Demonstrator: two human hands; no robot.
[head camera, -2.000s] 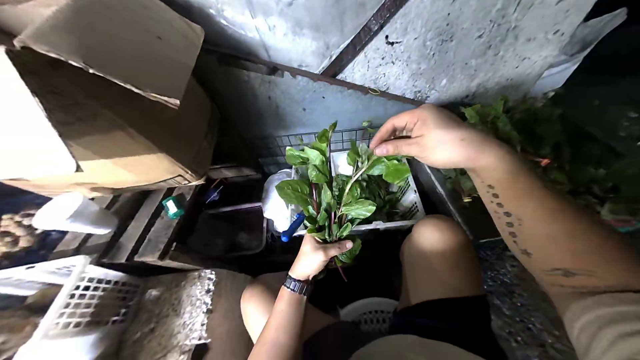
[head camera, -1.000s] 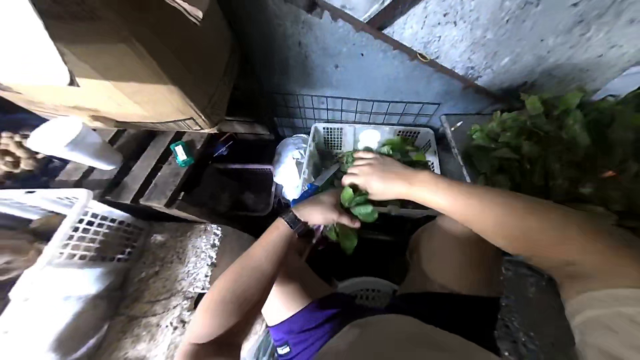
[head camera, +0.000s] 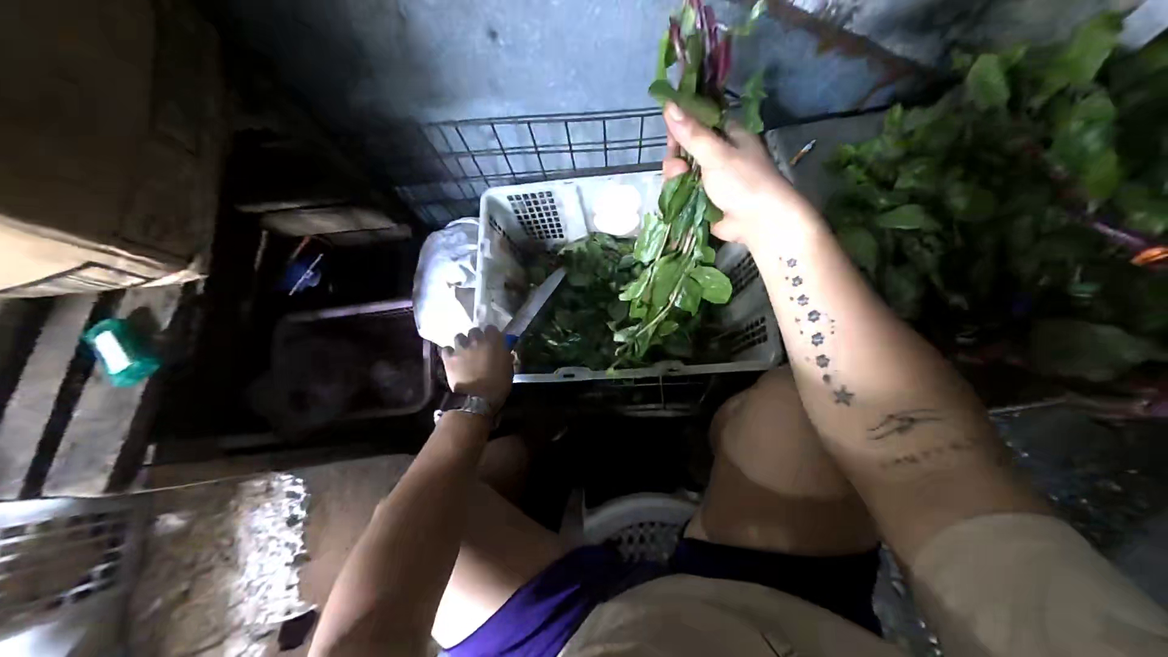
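My right hand (head camera: 730, 173) holds up a bunch of leafy greens (head camera: 680, 246) with reddish-purple stems, stem ends upward and leaves hanging down, over the right part of a white plastic crate (head camera: 630, 372). More cut greens (head camera: 575, 319) lie inside the crate. My left hand (head camera: 479, 365) is at the crate's front left corner, closed on the blue handle of a knife (head camera: 538, 306), whose blade points up and to the right over the crate. A clear plastic bag (head camera: 447, 283) lies against the crate's left side, just beyond my left hand.
A black wire rack (head camera: 557, 141) stands behind the crate, against a grey wall. To the right is a large heap of leafy greens (head camera: 958, 201). At left are a cardboard box (head camera: 100, 137), wooden slats with a green item (head camera: 121, 351), and a dark tray (head camera: 351, 365).
My hands, together at the greens one second ago, have parted. The right hand has lifted the bunch towards the wall; the left is at the crate's corner with the knife. The view has shifted.
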